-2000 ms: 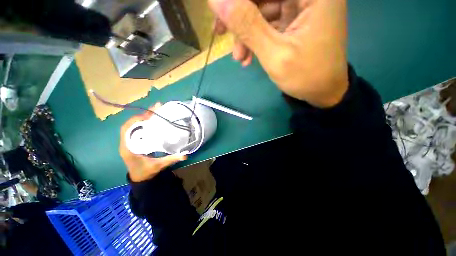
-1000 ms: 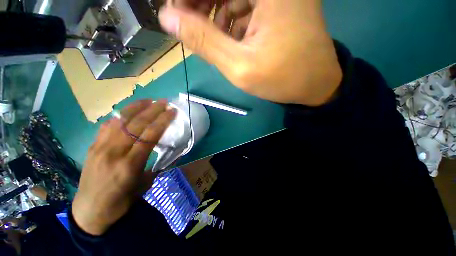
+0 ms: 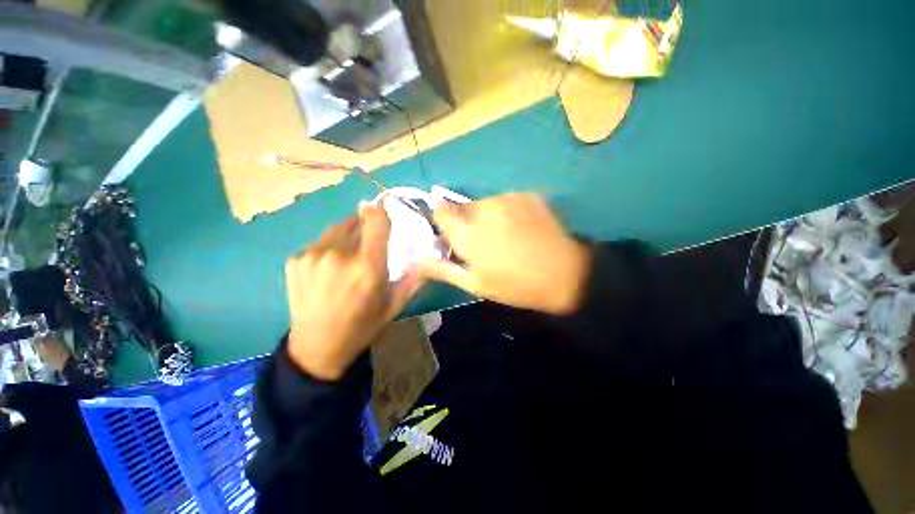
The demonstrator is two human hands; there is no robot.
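The white plastic housing [image 3: 409, 237] is held between both hands over the near edge of the green bench. My left hand [image 3: 341, 279] grips its left side, with the thumb on top. My right hand [image 3: 510, 249] grips its right side. The inside of the housing is mostly hidden by the fingers and slightly blurred. A thin reddish lead wire [image 3: 319, 165] runs from the housing up and left, with a small pale end over the cardboard. A thin dark wire also stands up behind the housing.
A silver-grey screw feeder [image 3: 376, 85] sits on the cardboard mat [image 3: 236, 141], under the black screwdriver [image 3: 281, 28]. A yellow-white glue tube [image 3: 612, 42] lies at the back. Black harness leads [image 3: 108, 266] lie left, a blue crate [image 3: 166, 432] lower left, white shells [image 3: 853, 301] right.
My right hand has come down from the raised wire to the housing. My left hand has moved right and grips it. The glue tube has come into view.
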